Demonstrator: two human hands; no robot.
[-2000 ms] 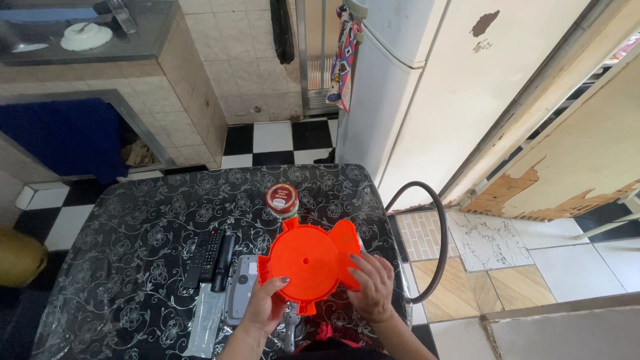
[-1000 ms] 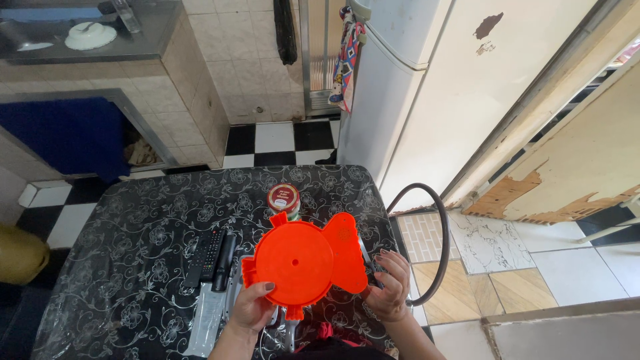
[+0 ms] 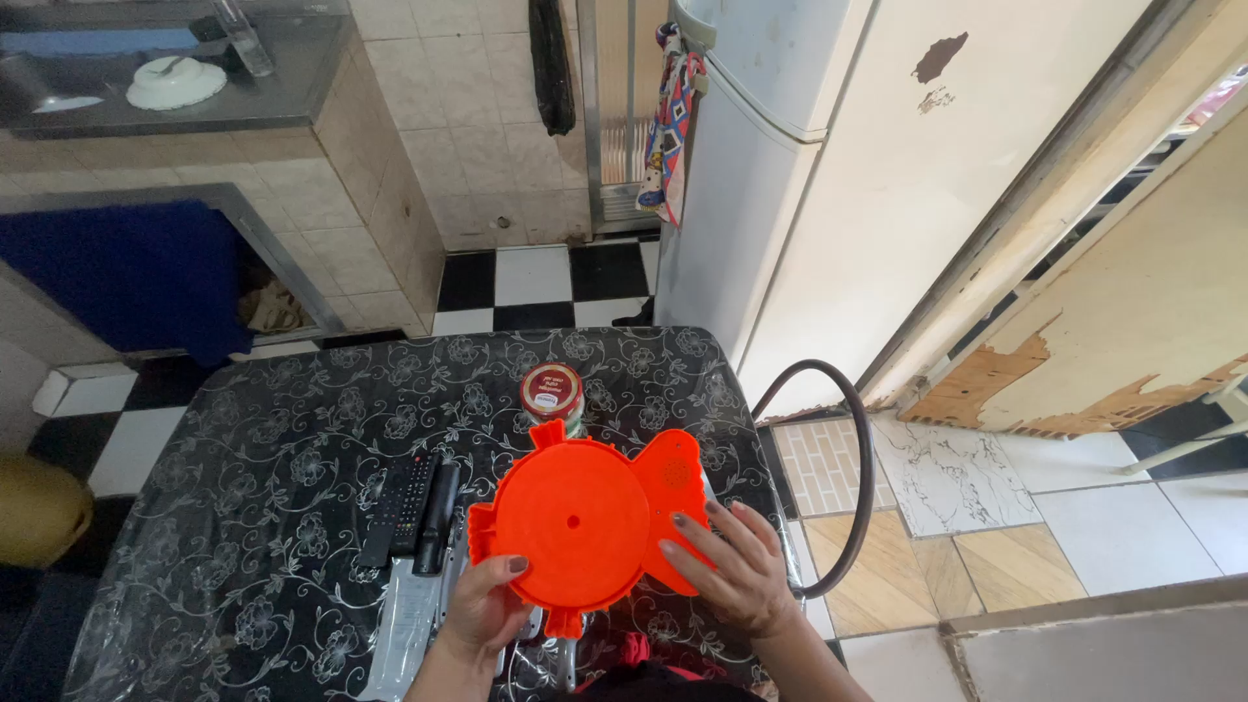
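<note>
Just above the near part of the table hangs an orange plastic piece [image 3: 573,522], a round disc with a small center hole, tabs on its rim and a two-lobed part at its right. My left hand [image 3: 487,600] grips the disc's lower left edge, thumb on top and the other fingers mostly hidden beneath. The fingers of my right hand [image 3: 738,565] are spread against the face of the lobed part; whether its thumb grips from behind cannot be seen. Behind the disc stands a glass jar with a red lid [image 3: 552,389], partly covered by it.
A black floral cloth covers the table [image 3: 292,429]. Left of the disc lie a remote control [image 3: 414,502] and a dark elongated object [image 3: 438,517]; plastic-wrapped items are partly hidden near my left hand. A dark hose [image 3: 866,468] loops beyond the right edge, near the refrigerator [image 3: 741,195].
The orange piece has turned, its tabs now at different places around the rim. My right hand was off its lobed part's face one second ago and now touches it.
</note>
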